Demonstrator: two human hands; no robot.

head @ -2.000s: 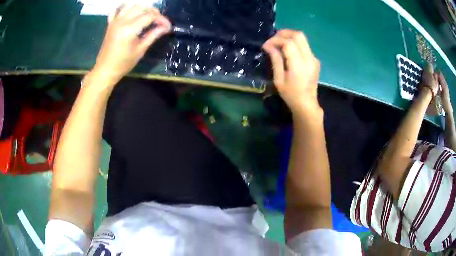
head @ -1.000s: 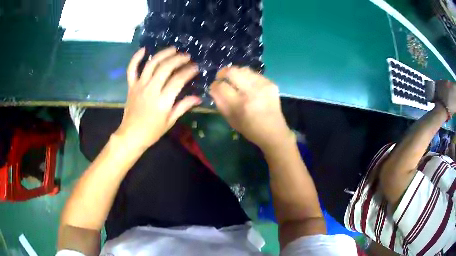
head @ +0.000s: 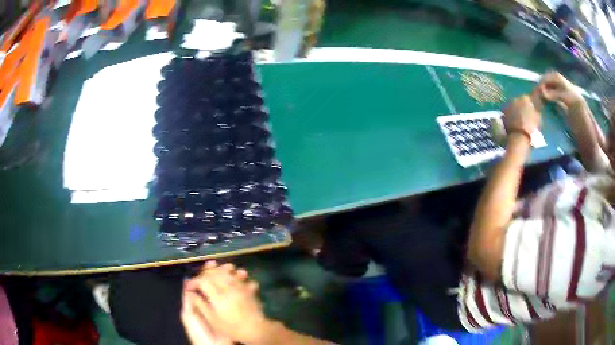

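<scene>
The large block of glossy black round parts in rows (head: 216, 141) lies on the green bench and reaches its front edge. A flat white stack (head: 114, 128) lies beside it on the left. My left hand (head: 195, 311) and my right hand (head: 232, 300) are close together just below the bench edge, in front of the black rows. Both are blurred and cut off by the bottom of the picture. The fingers overlap, and I cannot tell if anything is between them.
Orange, white and grey cartons (head: 30, 60) are at the far left. A crumpled white scrap (head: 212, 35) lies above the black rows. At right, a person in a striped shirt (head: 546, 236) works by a white tray of black discs (head: 462, 160) and a scattered pile (head: 482, 87).
My hands have left the black rows and come together below the bench edge. The view has tilted up and swung, showing more of the bench, the white stack and the cartons.
</scene>
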